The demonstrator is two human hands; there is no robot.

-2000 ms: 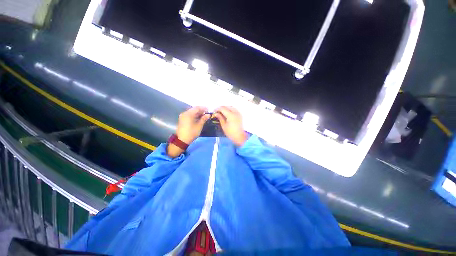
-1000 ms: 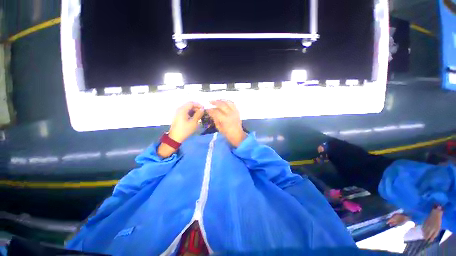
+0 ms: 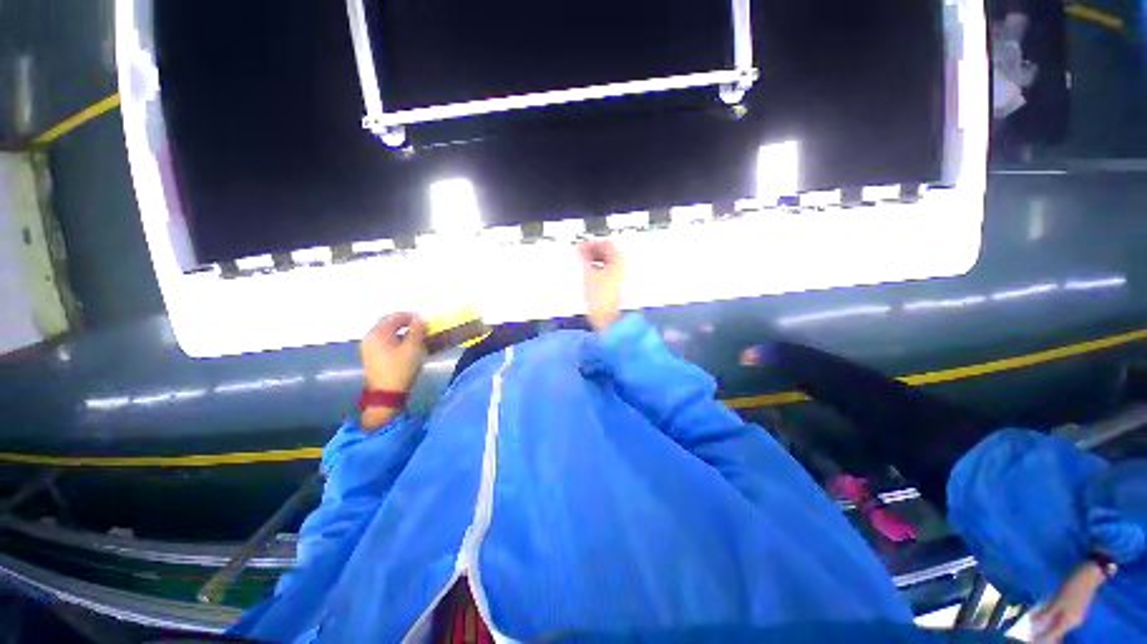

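Note:
A large glossy black panel (image 3: 277, 151) lies in a white foam tray (image 3: 755, 258) in front of me. Small white-and-black blocks (image 3: 564, 229) line its near edge. My left hand (image 3: 393, 356) is at the tray's near side, closed on a yellow-and-black tape roll or dispenser (image 3: 455, 330). My right hand (image 3: 603, 279) is over the tray's near rim, its fingertips bunched by the panel's edge blocks. Whether a small piece is between those fingertips cannot be told.
A silver-white frame (image 3: 554, 97) with round corner cups shows over the panel. A person in a blue sleeve (image 3: 1025, 503) is at lower right, near bright pink items (image 3: 891, 518). A black bin with white scraps (image 3: 1038, 88) is at upper right. Metal rails (image 3: 151, 560) run along lower left.
My hands were together before my chest and are now apart. My left hand moved left and down, with the yellow item now plainly visible; my right hand moved right to the panel's edge.

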